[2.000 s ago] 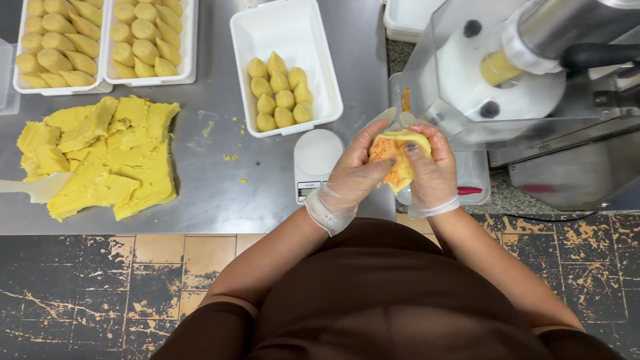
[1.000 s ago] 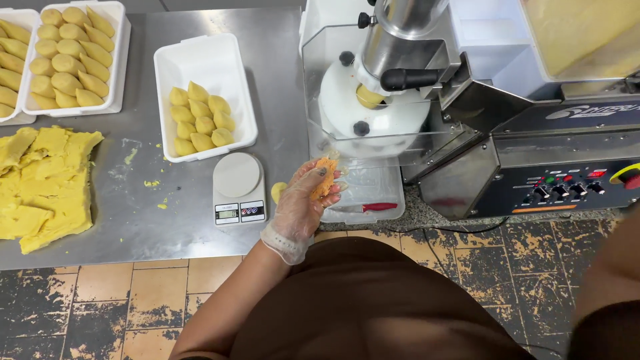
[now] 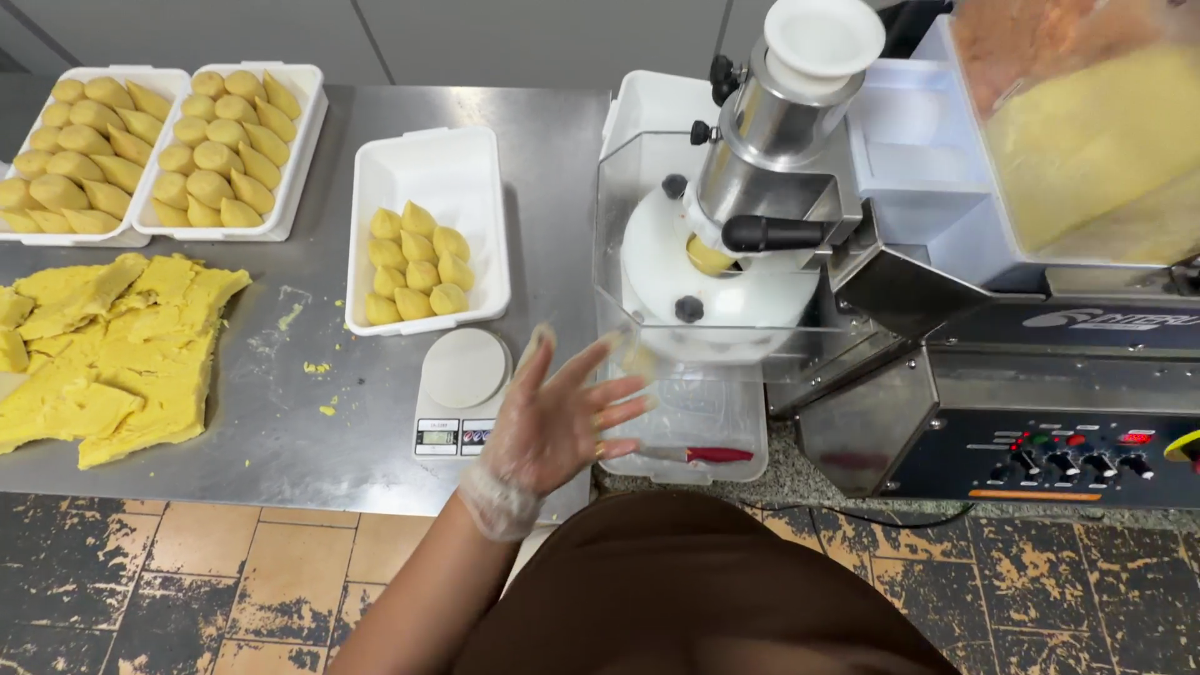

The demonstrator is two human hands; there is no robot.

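Note:
My left hand point(image 3: 558, 417), in a clear plastic glove, is raised palm up with its fingers spread and holds nothing. It is over the table edge, just right of the white digital kitchen scale point(image 3: 466, 368). My right hand is out of view. Above the scale stands a white plastic tray point(image 3: 427, 173) with several teardrop-shaped dough pieces point(image 3: 419, 274). A slab of yellow dough point(image 3: 141, 375) lies at the left. A bit of dough point(image 3: 710, 255) shows at the outlet of the forming machine point(image 3: 778, 141).
Two white trays point(image 3: 309, 122) full of shaped dough pieces stand at the back left. A red-handled knife point(image 3: 717, 455) lies in a clear plastic container point(image 3: 750, 412) below the machine's clear guard. The machine's control panel point(image 3: 1069, 459) is at the right.
Two seconds ago both hands held flattened dough with orange filling; one second ago my left hand alone held orange filling. Now it is empty and spread. The right hand has left the view, which has swung right.

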